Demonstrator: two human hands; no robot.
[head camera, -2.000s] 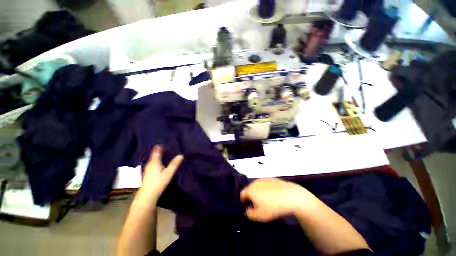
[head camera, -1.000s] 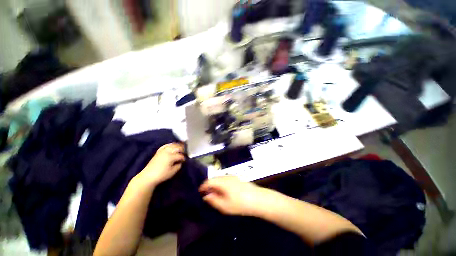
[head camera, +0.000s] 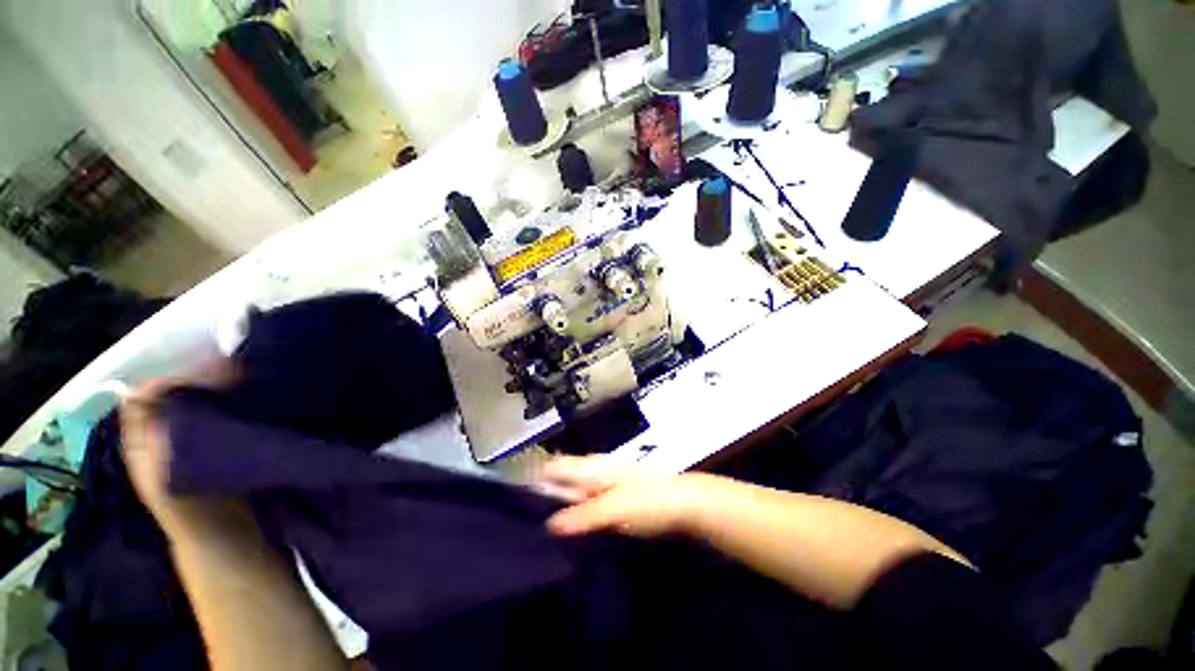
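Observation:
A dark navy-purple cloth panel (head camera: 393, 505) is stretched between my hands in front of the machine. My left hand (head camera: 164, 439), blurred, grips its far left end, raised over the dark cloth at the left. My right hand (head camera: 609, 498) holds its right part just in front of the machine's table edge; the fingertips are partly blurred. More dark cloth (head camera: 341, 367) lies bunched left of the machine. The off-white overlock machine (head camera: 577, 315) has a yellow label and round knobs. No cloth is seen under its needle area.
A large dark garment heap (head camera: 996, 459) lies below the table's right edge. Thread cones (head camera: 712, 212) stand right of and behind the machine. A slotted yellowish tray (head camera: 809, 278), a lit phone (head camera: 659, 135) and a grey garment (head camera: 996, 118) are further right and back.
My left hand has moved far left with the cloth, stretching it out. My right hand has stayed near the table edge, holding cloth. The view has turned, showing more of the room at upper left.

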